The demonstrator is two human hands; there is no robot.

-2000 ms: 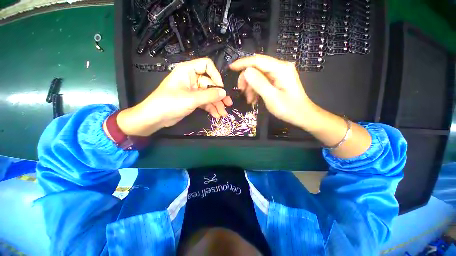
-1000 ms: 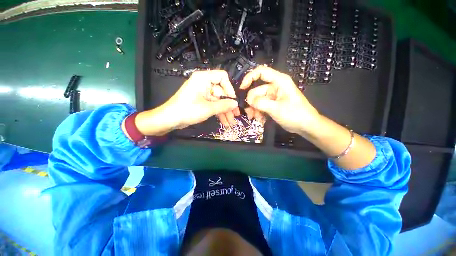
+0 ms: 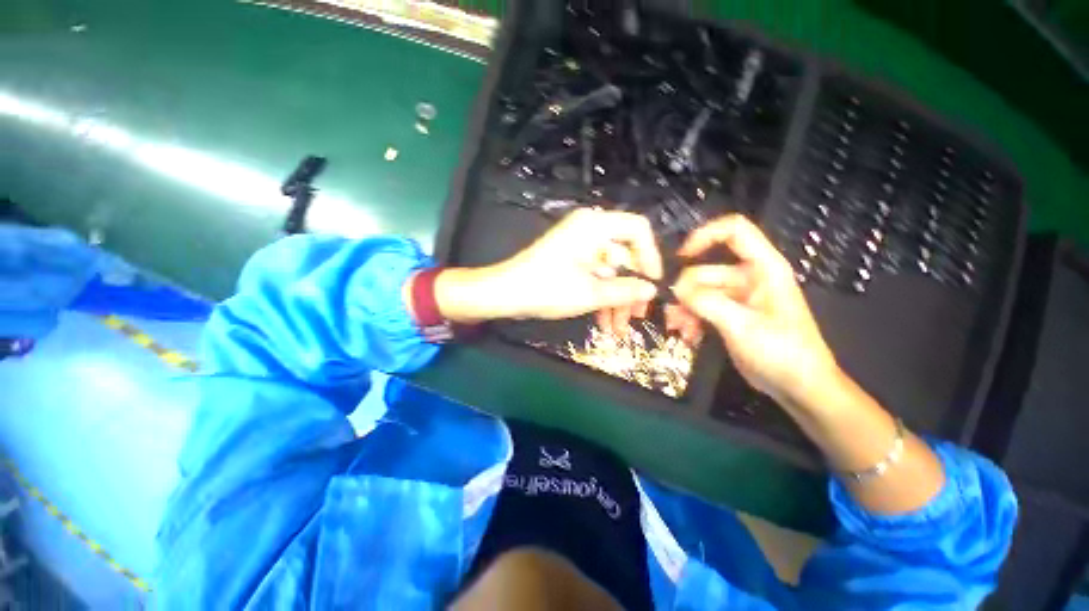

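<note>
My left hand is above the left compartment of the black divided tray, thumb and index finger pinched on a small dark part, likely a black plastic housing, mostly hidden. My right hand is close beside it, fingertips bent towards the part; whether they hold a pin cannot be told. A bright heap of loose metal pins lies below the fingers. Jumbled black housings fill the far side of the left compartment. Assembled pieces lie in columns in the right compartment.
Stray black parts and a small pale ring lie on the green surface left of the tray. A second black tray is at the right edge. The blue floor shows at lower left, with a yellow-striped line.
The whole view has turned and shifted, so the tray now appears tilted and further right. My right hand has come close to my left hand's fingertips since the earliest frame.
</note>
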